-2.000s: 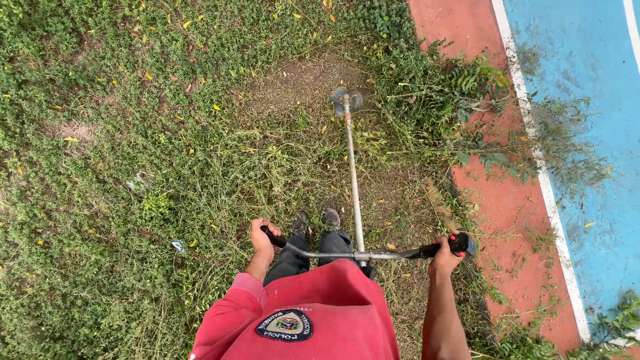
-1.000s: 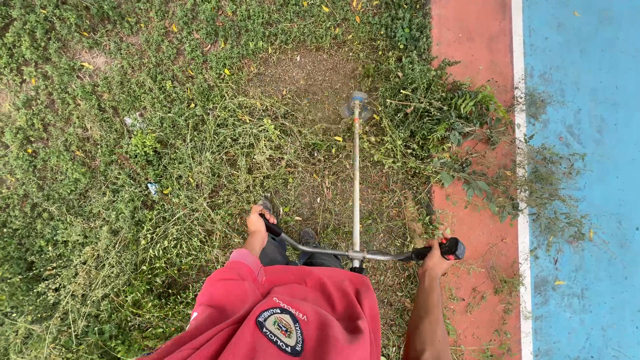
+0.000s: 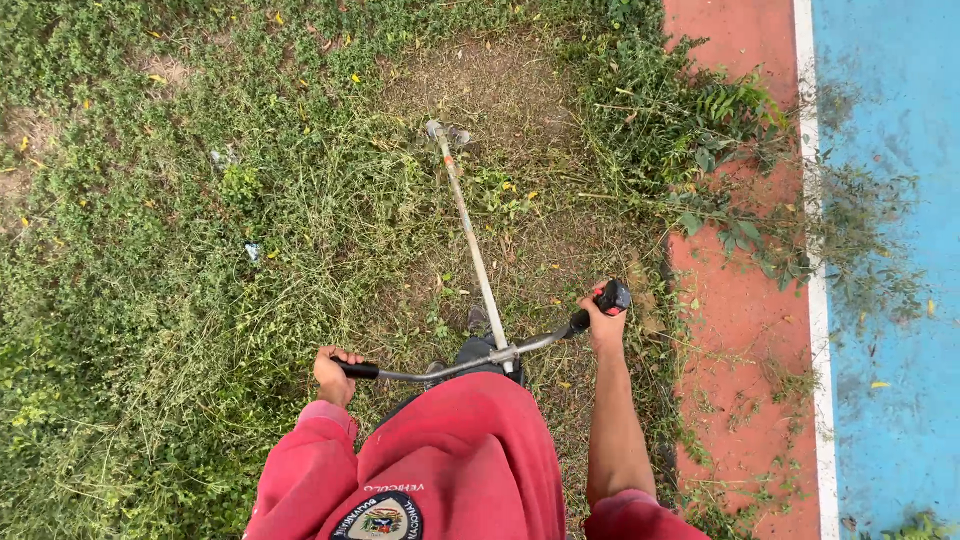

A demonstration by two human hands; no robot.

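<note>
A brush cutter with a long metal shaft (image 3: pixel 472 240) extends ahead from my waist, its cutting head (image 3: pixel 448 133) low over the weeds at the left edge of a bare patch. My left hand (image 3: pixel 334 373) is around the black grip (image 3: pixel 358 370) on the left end of the curved metal handlebar (image 3: pixel 427 376). On the other end, my right hand (image 3: pixel 604 324) holds the black control grip (image 3: pixel 613 297), which has red parts. The handlebar joins the shaft at a clamp in front of my red top. What spins at the cutting head is blurred.
Low weeds (image 3: pixel 187 315) cover the ground to the left. On the right run a red paved strip (image 3: pixel 742 330), a white line (image 3: pixel 823 390) and a blue surface (image 3: pixel 885 420). Leafy cut branches (image 3: pixel 750 225) lie across the strip's edge. A small piece of litter (image 3: pixel 252 251) lies among the weeds.
The cutting head has swung left, from the bare patch toward the weeds. The handlebar has turned with it, my right hand now farther forward than my left. Both hands keep their grips.
</note>
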